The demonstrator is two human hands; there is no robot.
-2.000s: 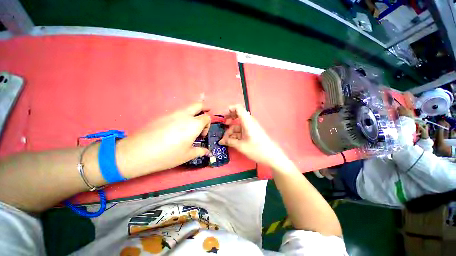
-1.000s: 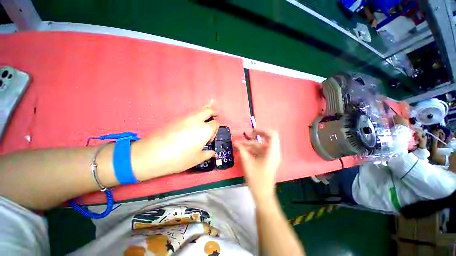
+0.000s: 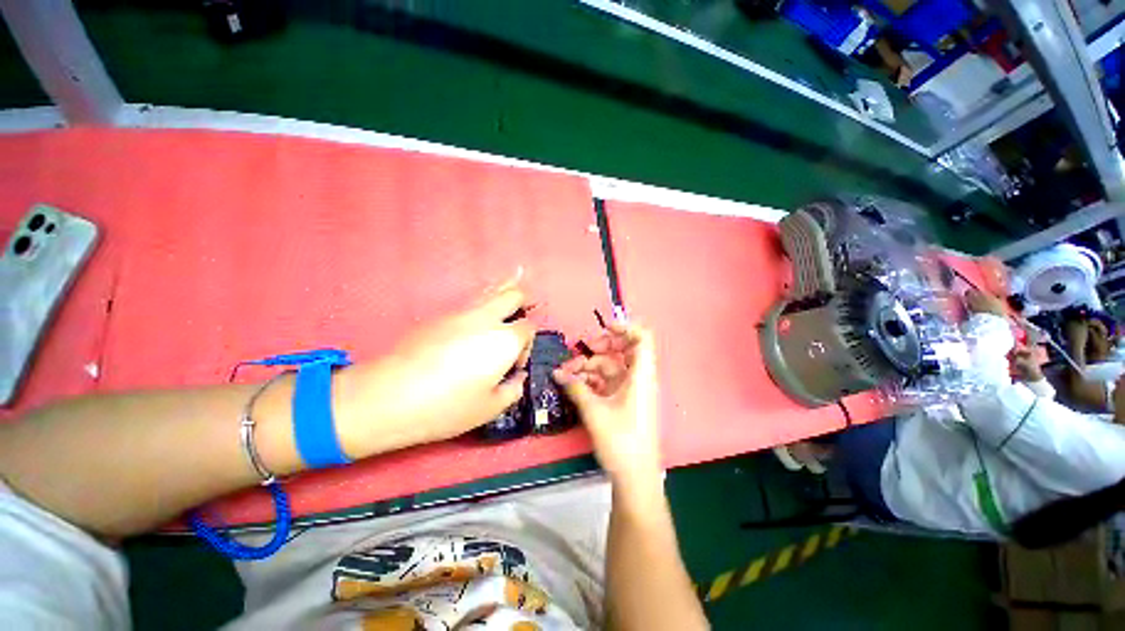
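A black handheld device lies on the red mat (image 3: pixel 333 234) near its front edge, with its flat cover panel (image 3: pixel 547 401) beside the body (image 3: pixel 503 427). My left hand (image 3: pixel 475 364) covers much of the body and holds it. My right hand (image 3: pixel 605 380) is at the panel's right side, its fingertips by the panel's upper part. A thin dark piece shows at its raised fingers; I cannot tell what it is. A blue wrist strap (image 3: pixel 317 413) is on my left wrist.
A pale phone (image 3: pixel 43 286) lies at the far left. A grey-brown machine (image 3: pixel 808 351) stands at the right under clear plastic (image 3: pixel 944 333). A person in white (image 3: pixel 950 438) sits beyond it. A dark seam crosses the mat beside my right hand. A green surface runs behind the bench.
My right hand has come back left to the panel after moving off toward the seam. My left hand stays on the device. The view has shifted, showing more of the phone.
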